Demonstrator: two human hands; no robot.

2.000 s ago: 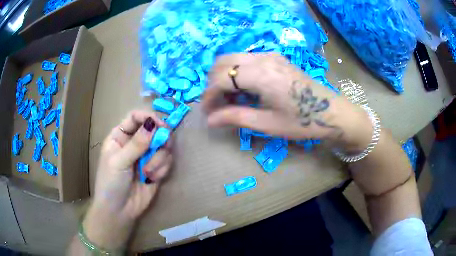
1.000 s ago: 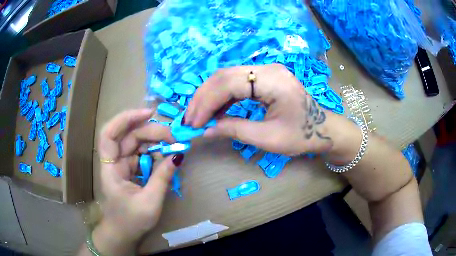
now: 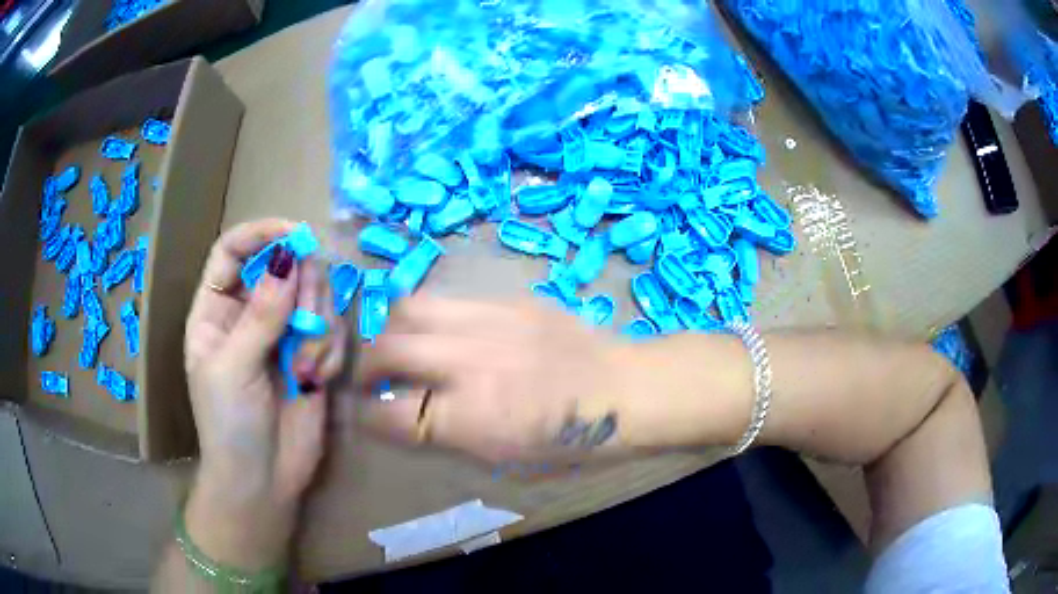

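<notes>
My left hand [image 3: 261,348] is closed on small blue plastic parts [image 3: 306,325], one between thumb and index finger and more against the palm. My right hand [image 3: 487,377] is blurred by motion just right of it, over the cardboard; its fingertips are near the left hand, and whether they hold a part cannot be told. More blue parts [image 3: 632,232] spill from the mouth of a clear bulk bag [image 3: 511,70] behind the hands. A few lie loose just beyond my right fingers. A shallow carton [image 3: 191,267] at left holds scattered blue parts.
A second clear bag of blue parts [image 3: 864,87] lies at upper right, beside a black flat object [image 3: 988,163]. Another cardboard tray [image 3: 151,46] is at upper left. A whitish tape strip [image 3: 447,531] is stuck at the bench's near edge.
My right hand has moved down and left from near the bag's mouth, uncovering the spilled parts. My left hand has shifted slightly left and turned more upright, still with blue parts.
</notes>
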